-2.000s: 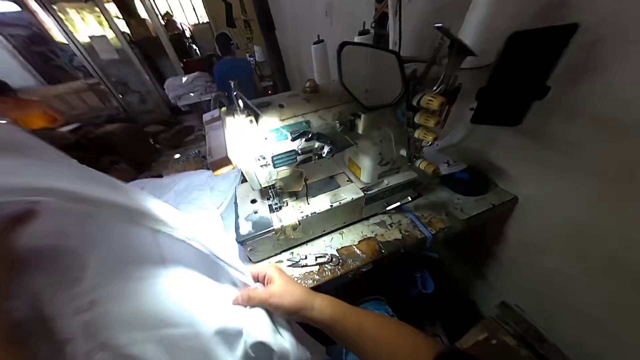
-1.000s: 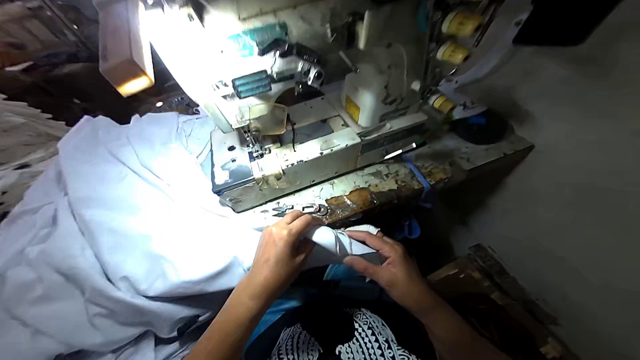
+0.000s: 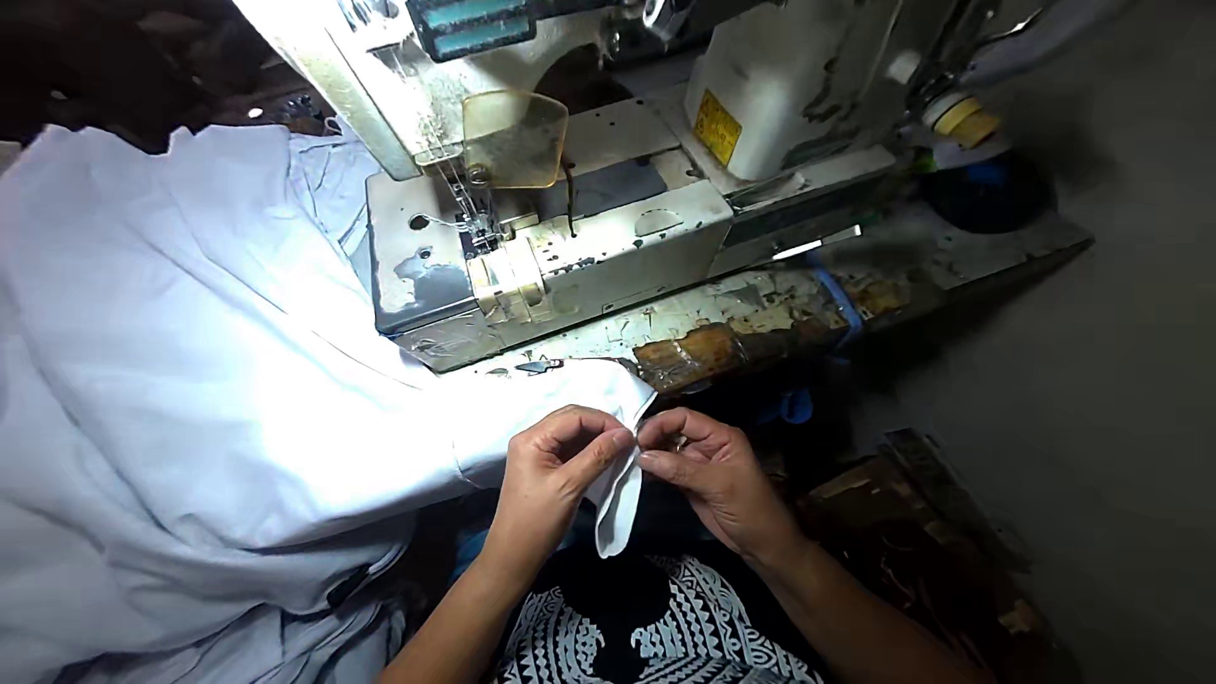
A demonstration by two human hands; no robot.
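Observation:
A large white cloth (image 3: pixel 285 380) covers the left side and runs to the table's front edge. Its end hangs folded between my hands. My left hand (image 3: pixel 560 465) pinches the cloth's edge between thumb and forefinger. Just to the right, my right hand (image 3: pixel 708 465) has its thumb and fingertips closed at the same edge, close to the left fingertips. Behind the hands stands an industrial sewing machine (image 3: pixel 589 256), its needles and presser foot (image 3: pixel 484 233) lit by a bright lamp. Metal snips (image 3: pixel 540 366) lie partly under the cloth.
The worn table edge (image 3: pixel 703 351) has chipped wood, with a blue strip (image 3: pixel 838 299) tied round it. A white-ended slim tool (image 3: pixel 817 242) rests beside the machine. A dark round object (image 3: pixel 988 190) sits at the table's right end. Cardboard (image 3: pixel 893 513) is low at the right, near a grey wall.
Both hands now meet at the cloth's end, which hangs down between them; a second ago they held it spread sideways. Two seconds ago only one hand was plainly seen on it. The view has moved closer.

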